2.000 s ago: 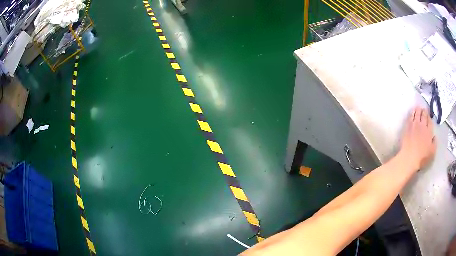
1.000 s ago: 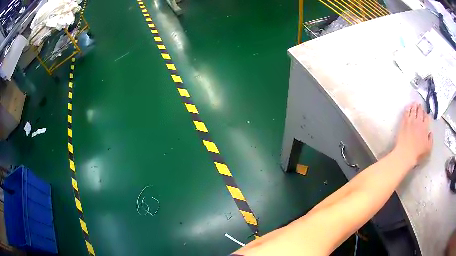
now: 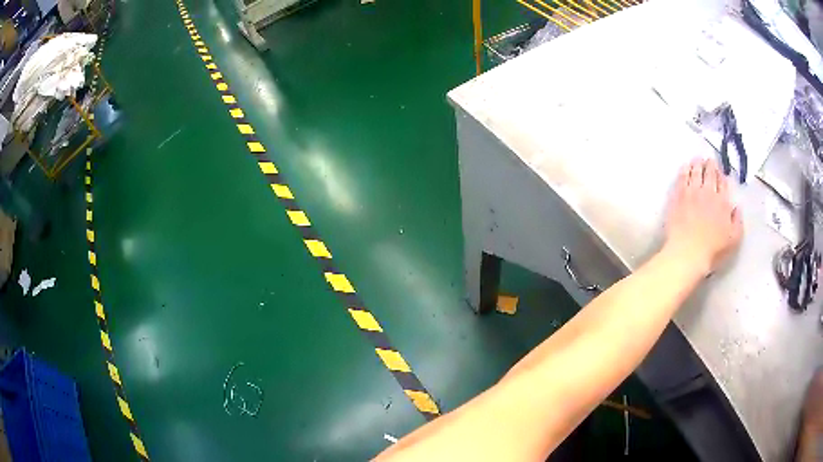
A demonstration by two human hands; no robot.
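Note:
My left hand (image 3: 702, 209) lies palm down on the pale worktable (image 3: 577, 117), empty, with its fingers extended. Just beyond its fingertips, dark pliers (image 3: 732, 144) lie with spread handles on white paper, not held. Black-handled shears (image 3: 799, 271) lie to the right of the hand, near the right edge of the view. A small patch of skin (image 3: 812, 420) shows at the lower right edge; it seems to be part of my right hand or arm, cut off and blurred.
Clear plastic bags (image 3: 803, 126) lie at the table's far right. A drawer handle (image 3: 577, 271) is on its side. A yellow wire rack (image 3: 577, 11) stands beyond. A blue crate (image 3: 45, 406) and striped tape (image 3: 316, 248) are on the green floor.
The view has turned to the right, so the table and my left arm appear further left and more of the shears shows. My left hand stays flat on the table near the pliers.

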